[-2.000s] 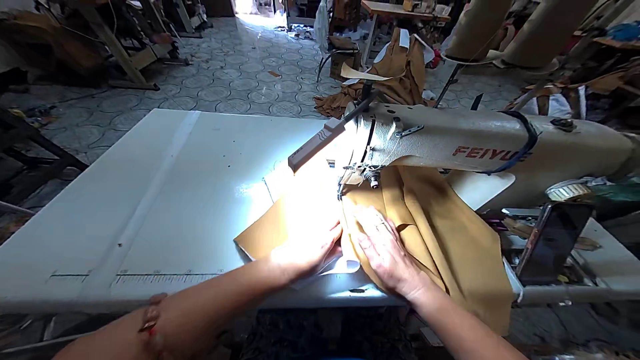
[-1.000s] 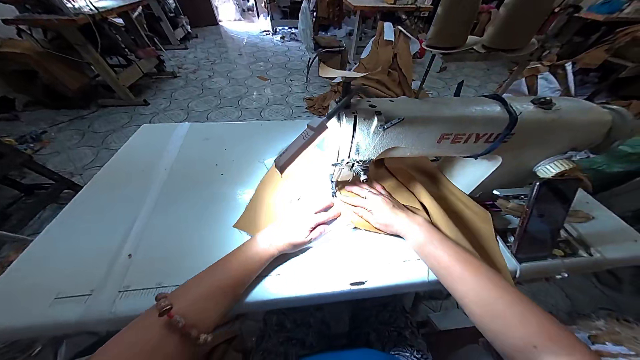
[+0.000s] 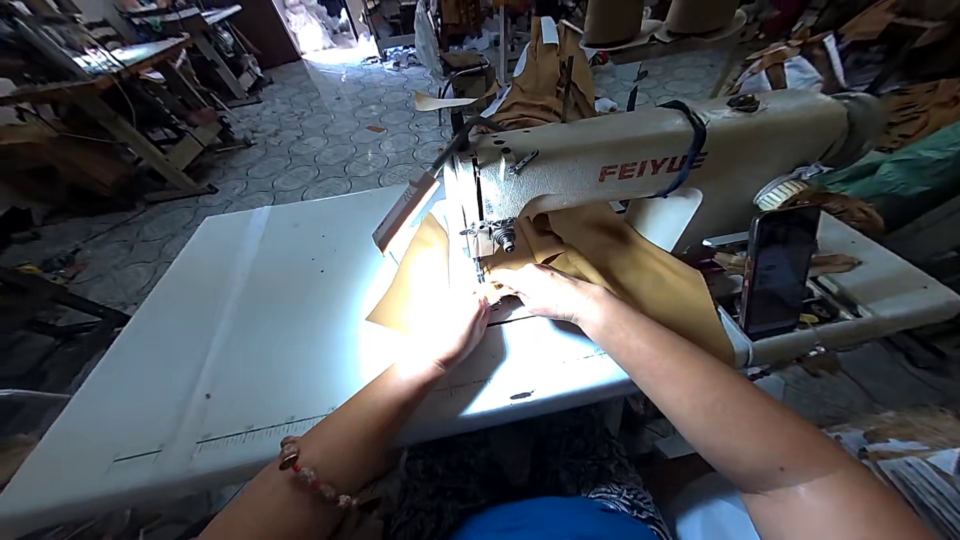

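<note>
A white sewing machine [image 3: 577,161] stands on a white table, with tan leather [image 3: 637,270] spread under its arm and out to both sides of the needle area. Close to the presser foot, my right hand [image 3: 551,292] pinches the near edge of the leather between thumb and fingers. My left hand [image 3: 450,326] lies just left of the needle on the leather, its fingertips near those of the right; glare washes out much of it, so its grip is unclear. A lamp [image 3: 407,210] on the machine head lights this spot. The needle tip is hidden.
A smartphone [image 3: 780,270] leans upright at the right, by a tray of small tools. The white tabletop [image 3: 285,300] carries a printed ruler near its front edge. Behind the machine hangs brown leather [image 3: 540,82]. Another worktable [image 3: 135,60] stands at the far left.
Two seconds ago my right hand lay flatter on the leather; now its fingers are bunched at the edge near the needle. The leather has moved away from the table's front edge.
</note>
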